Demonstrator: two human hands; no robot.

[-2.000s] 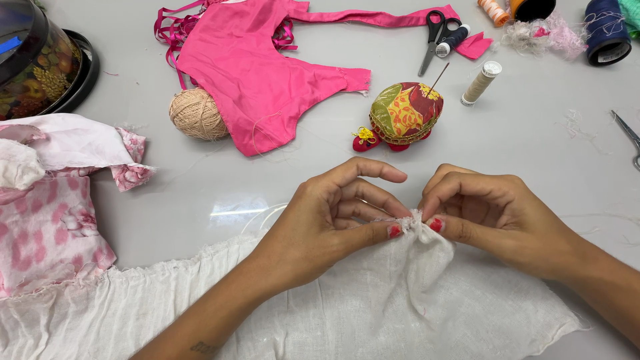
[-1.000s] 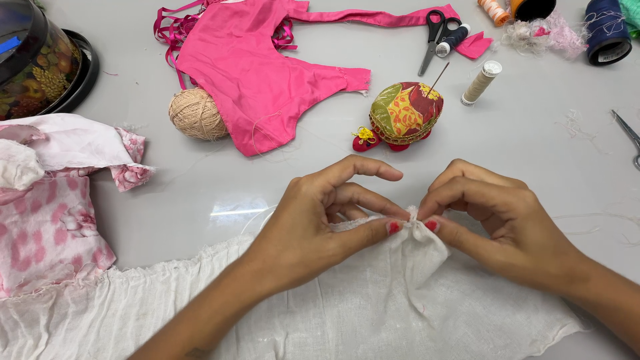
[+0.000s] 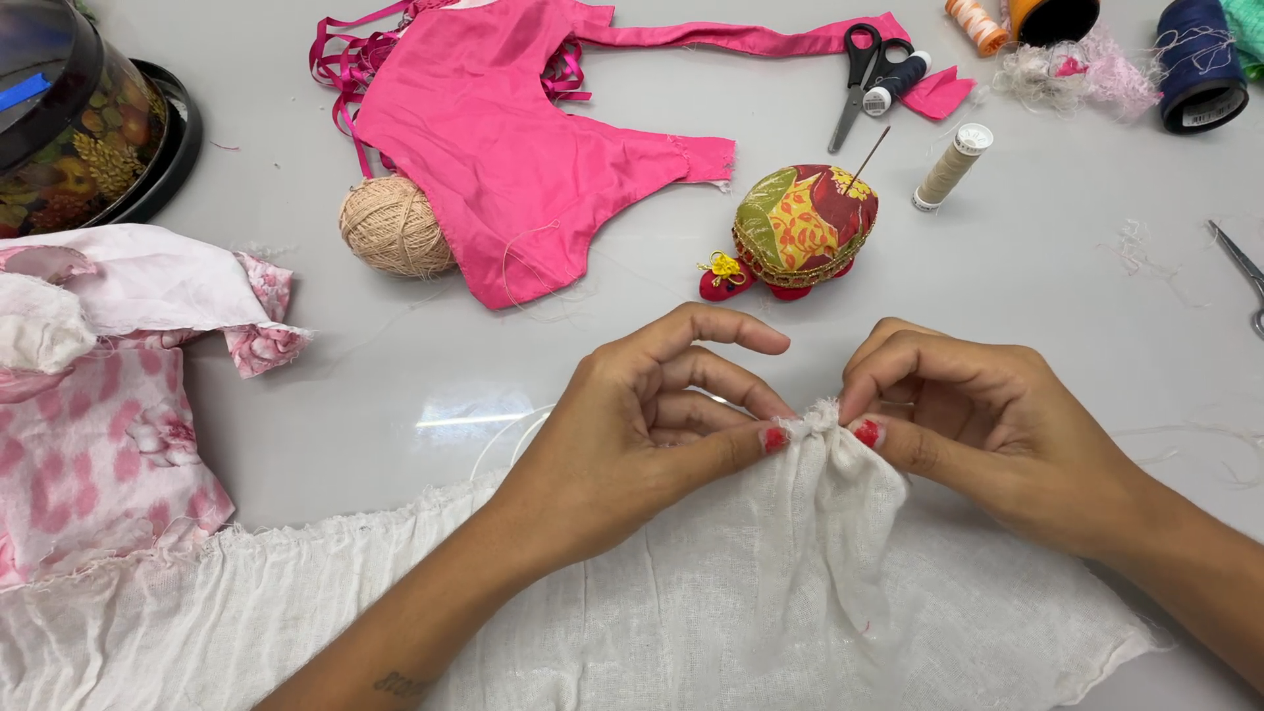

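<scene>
White gauzy fabric (image 3: 691, 602) lies across the front of the table, its raw upper edge bunched into small gathers between my hands. My left hand (image 3: 652, 425) pinches that edge between thumb and index or middle finger, the index finger raised. Just to the right, my right hand (image 3: 968, 425) pinches the same edge with thumb and forefinger. Below the pinched spot a fold of the cloth hangs down. Further left the fabric is gathered along its edge and meets a pink-and-white printed cloth (image 3: 99, 444). Whether a needle is between my fingers cannot be seen.
Beyond my hands stand a turtle-shaped pincushion (image 3: 805, 222) with a needle and a beige thread spool (image 3: 953, 168). Behind lie a pink satin piece (image 3: 513, 148), a ball of yarn (image 3: 395, 227) and black-handled scissors (image 3: 861, 79). Other scissors (image 3: 1242, 262) lie at right, a patterned round container (image 3: 89, 128) at left.
Both hands stay at nearly the same place on the fabric edge. The gathers between them look slightly more bunched, and the fingers of my right hand have shifted a little.
</scene>
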